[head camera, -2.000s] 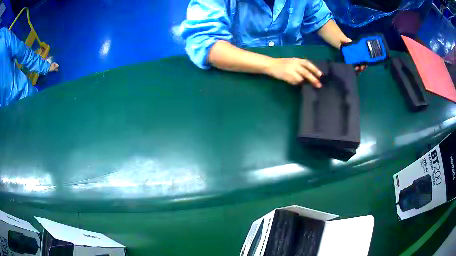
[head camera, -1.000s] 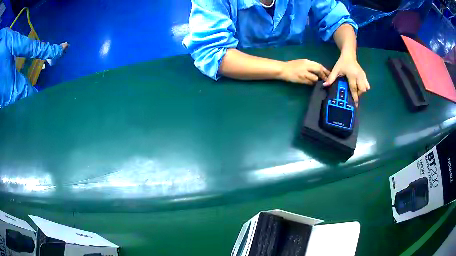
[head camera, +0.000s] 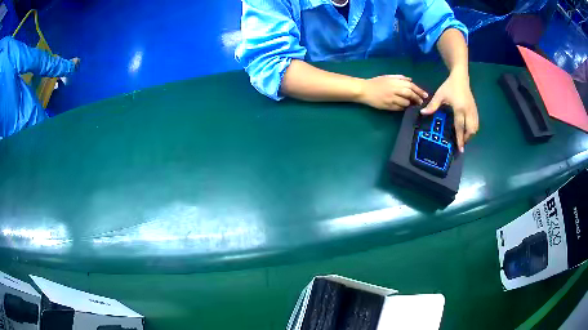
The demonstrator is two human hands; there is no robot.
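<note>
Neither of my hands is in view. Nearest me, an open retail box (head camera: 412, 312) with dark foam inside stands at the bottom edge, its white flap out to the right. A closed-looking BT carton (head camera: 527, 251) lies tilted at the right. Two more cartons, one of them here (head camera: 97, 303), are cut off at the lower left. Across the bench, another worker's hands (head camera: 459, 106) rest on a black tester with blue trim (head camera: 433, 151), which lies in a black foam insert (head camera: 403, 155).
The glossy green bench (head camera: 193, 161) curves across the view. A narrow black foam piece (head camera: 525, 109) and a salmon sheet (head camera: 558, 87) lie at its right end. The worker opposite wears a blue smock (head camera: 335, 32). Another person's blue sleeve (head camera: 39, 61) shows at the upper left.
The other worker has brought the tester from beside the foam insert into it, and the insert has turned slightly. The boxes on the belt have shifted left.
</note>
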